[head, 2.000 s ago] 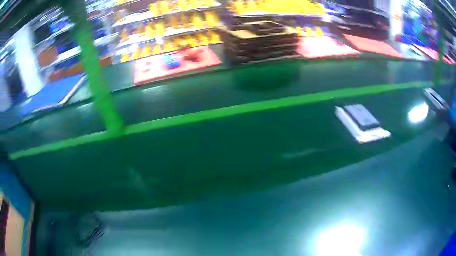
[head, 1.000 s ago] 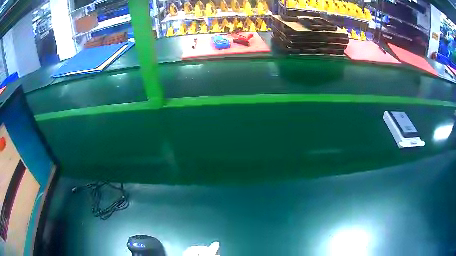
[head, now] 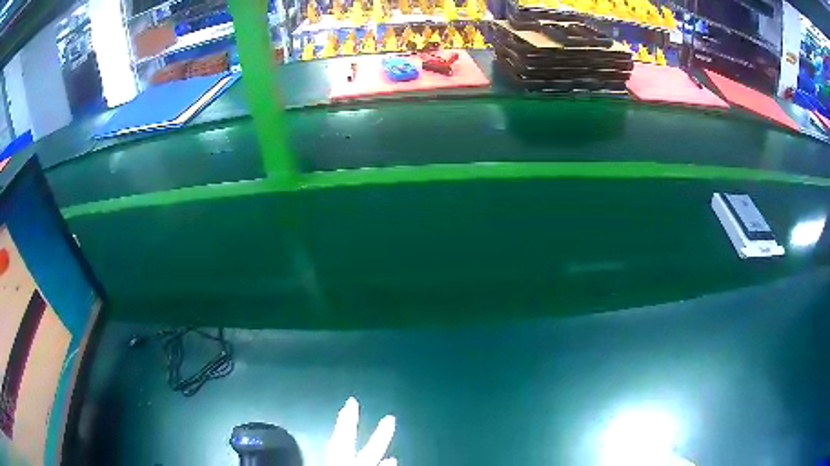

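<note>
My left hand (head: 358,441), in a white glove, reaches in at the bottom edge, left of centre. Its fingers are spread and hold nothing; the palm is cut off. A black handheld scanner (head: 264,444) stands just left of it, apart from the fingers, with its lower part out of view. A white box (head: 730,227) with a dark-edged, pale-faced device (head: 750,215) on top lies on the green belt (head: 473,246) at the right. My right hand is not clearly seen; a tiny pale patch at the bottom edge lies in the bench glare.
A loose black cable (head: 196,359) lies on the bench (head: 473,382), right of a monitor (head: 55,309). A green post (head: 264,100) and rail (head: 510,170) stand across the far side. Beyond are a blue sheet (head: 164,105), red mats (head: 673,85) and dark stacked trays (head: 564,68).
The view swung left, then nearly settled. My left hand has come further up into view with fingers spreading. The white box with the device has shifted slightly right since one second ago.
</note>
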